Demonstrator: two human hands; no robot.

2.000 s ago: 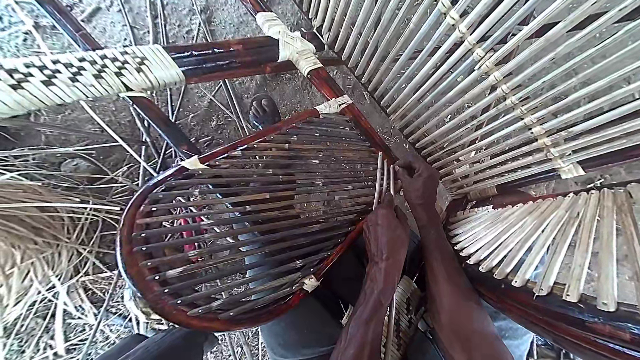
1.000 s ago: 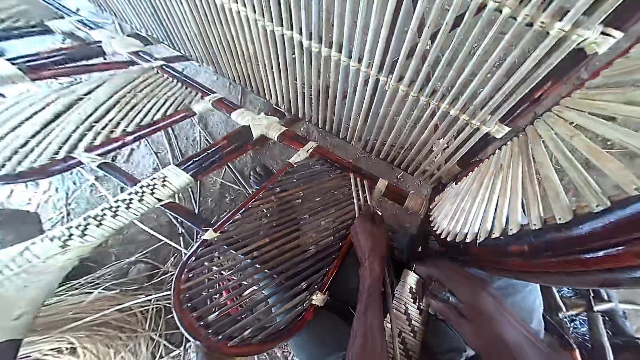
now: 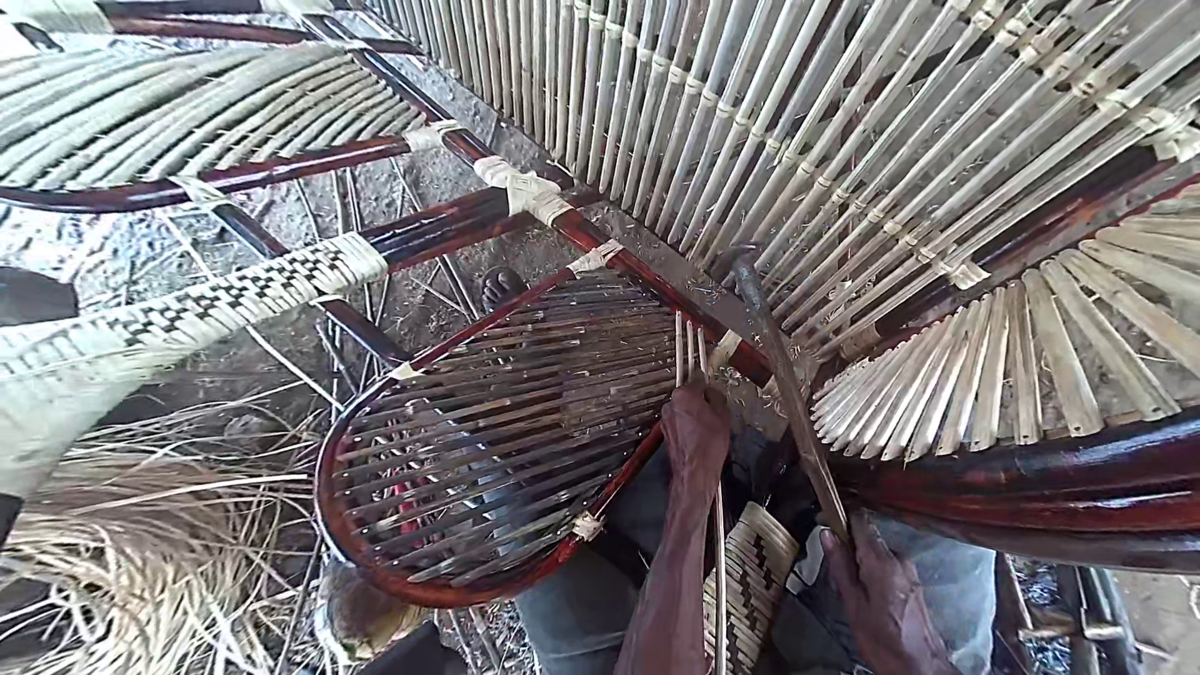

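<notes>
In the head view, my left hand (image 3: 696,427) is closed around thin pale cane strips (image 3: 691,347) at the right edge of an oval slatted panel (image 3: 497,441) with a dark red-brown frame. A long thin strip runs down beside my left wrist. My right hand (image 3: 881,586), at the lower right, grips the lower end of a long, slightly curved handle. This tool (image 3: 783,375) slants up and left to a dark head, apparently a hammer's, over the base of a large fan of pale slats (image 3: 750,122). The fingertips of my left hand are partly hidden.
A curved frame with short pale slats (image 3: 1022,366) lies at right. A woven black-and-white wrapped bar (image 3: 244,291) crosses the left, below another slatted panel (image 3: 187,112). Loose fibre (image 3: 159,534) lies on the ground. A woven band (image 3: 750,572) is between the hands.
My right hand, beside my left at the panel two seconds ago, has moved away to the lower right and now holds the tool. My left hand stays at the strips. The view has shifted.
</notes>
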